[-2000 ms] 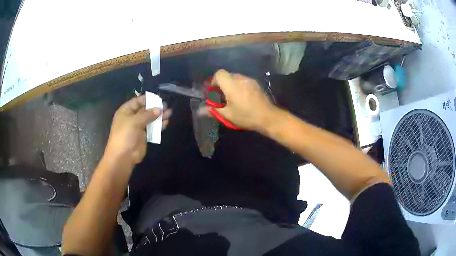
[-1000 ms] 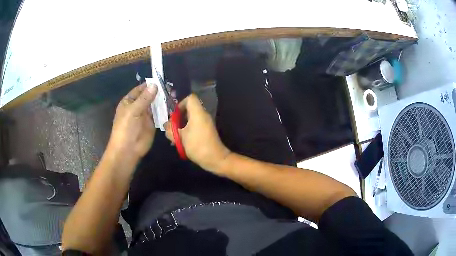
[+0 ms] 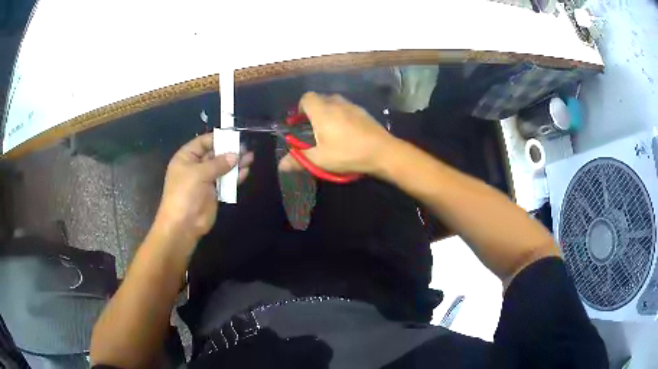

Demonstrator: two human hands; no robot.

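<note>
A white strip (image 3: 227, 97) hangs over the brown table edge, its lower end at the top of the white pieces (image 3: 227, 184) in my left hand (image 3: 195, 180). My left hand pinches these pieces between thumb and fingers, their lower ends hanging free. My right hand (image 3: 343, 137) holds the red-handled scissors (image 3: 321, 171) to the right of my left hand. The blades point left and lie across the strip just above my left fingers. Whether the blades are fully closed cannot be told.
The white table (image 3: 288, 29) spans the top, with its edge above my lap. At right are a box fan (image 3: 602, 241), a white roll (image 3: 535, 153) and a dark cup-like thing (image 3: 545, 119) on the side shelf. A thin grey-blue tool (image 3: 452, 311) lies on a white board.
Since one second ago, my right hand has moved up and right, and the scissors have turned from along the strip to across it. My left hand still grips the white pieces.
</note>
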